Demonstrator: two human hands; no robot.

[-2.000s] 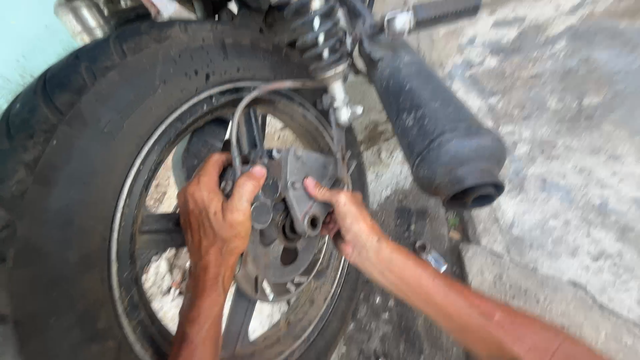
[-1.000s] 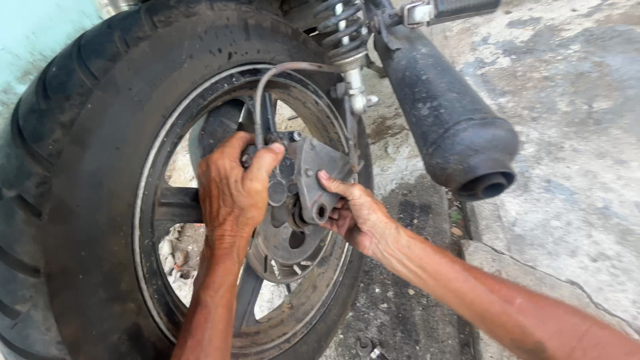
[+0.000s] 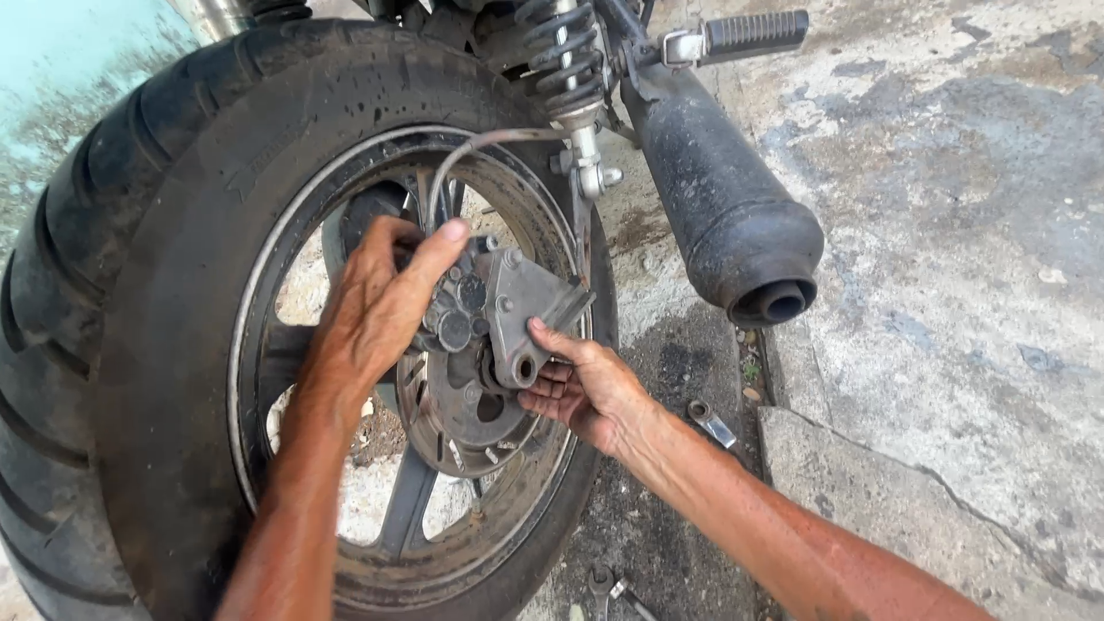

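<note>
A brake caliper [image 3: 454, 315] with a triangular metal bracket [image 3: 526, 302] is held in front of the motorcycle's rear wheel hub. My left hand [image 3: 384, 297] grips the caliper's left side, its thumb near the brake hose [image 3: 444, 168]. With the thumb on the bracket's face and the fingers below its lower corner, my right hand [image 3: 582, 384] holds the bracket near its open round hole. The slotted brake disc [image 3: 466, 448] shows below the caliper. The hub's middle is hidden behind the bracket.
The rear tire [image 3: 190, 285] fills the left. A coil-spring shock absorber [image 3: 565, 69], a black muffler [image 3: 733, 190] and a footpeg [image 3: 755, 36] lie toward the upper right. On the ground are a metal part [image 3: 711, 423] and an open-end wrench [image 3: 601, 582]. A cracked concrete edge runs at right.
The caliper and bracket stay between both hands, the bracket tilted somewhat differently from before. The right hand's fingers now show more plainly beneath the bracket.
</note>
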